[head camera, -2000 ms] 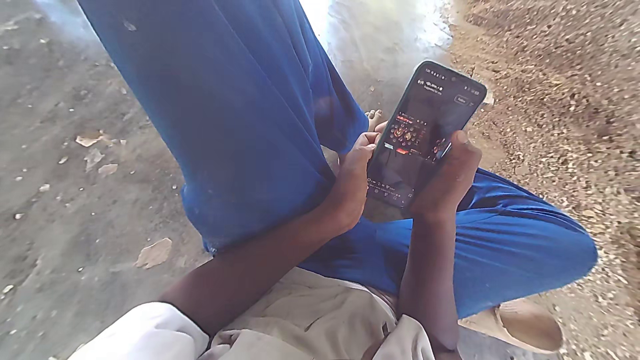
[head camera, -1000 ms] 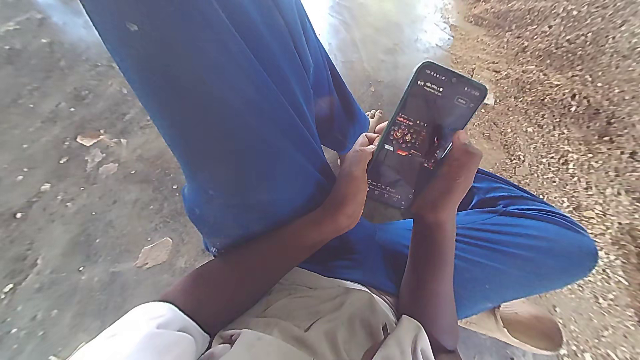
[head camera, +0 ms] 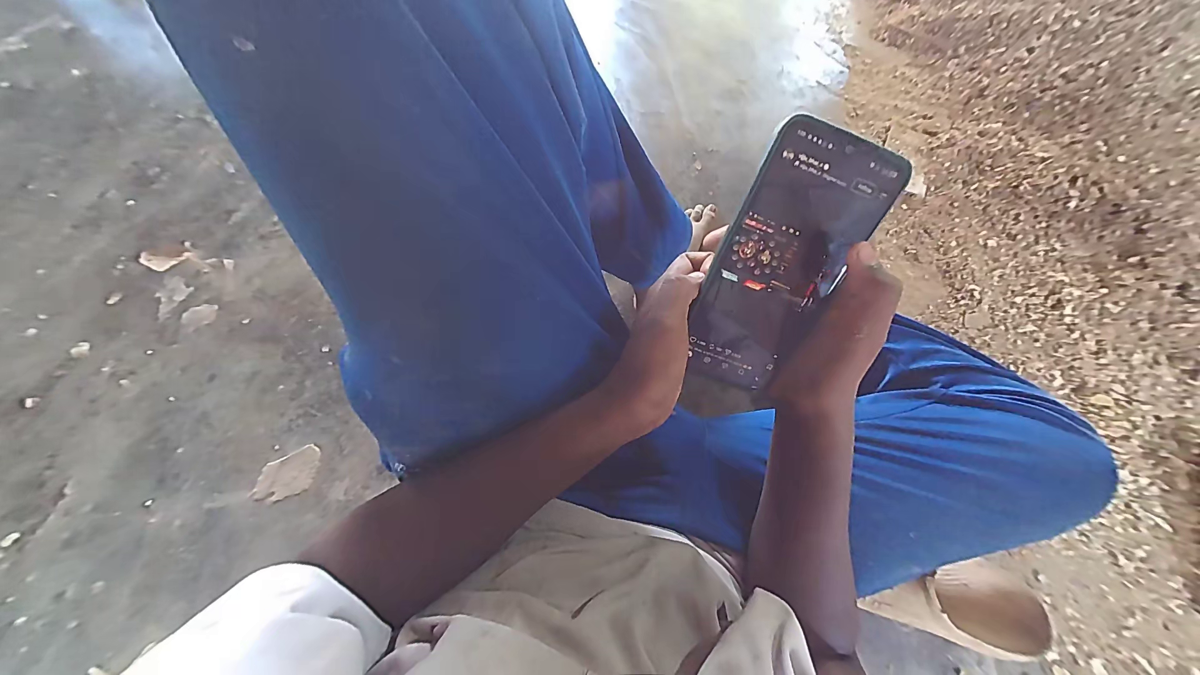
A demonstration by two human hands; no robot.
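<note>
A smartphone [head camera: 783,262] with a dark, lit screen is tilted between my two hands over my lap. My left hand [head camera: 661,337] grips its left long edge, with the fingertips beside the frame and partly hidden behind the phone. On the opposite side, my right hand [head camera: 839,328] supports the lower right edge, its thumb raised near the screen's rim. The other fingers of that hand are hidden behind the phone. The screen bears a picture, some writing and a row of small icons near the bottom.
Blue trousers [head camera: 450,234] cover my bent legs. A bare foot [head camera: 700,222] shows beyond the phone, and a tan shoe [head camera: 994,609] lies at the lower right. Gravelly soil [head camera: 1059,187] borders the grey ground [head camera: 187,394], where flat pale flakes [head camera: 287,472] lie.
</note>
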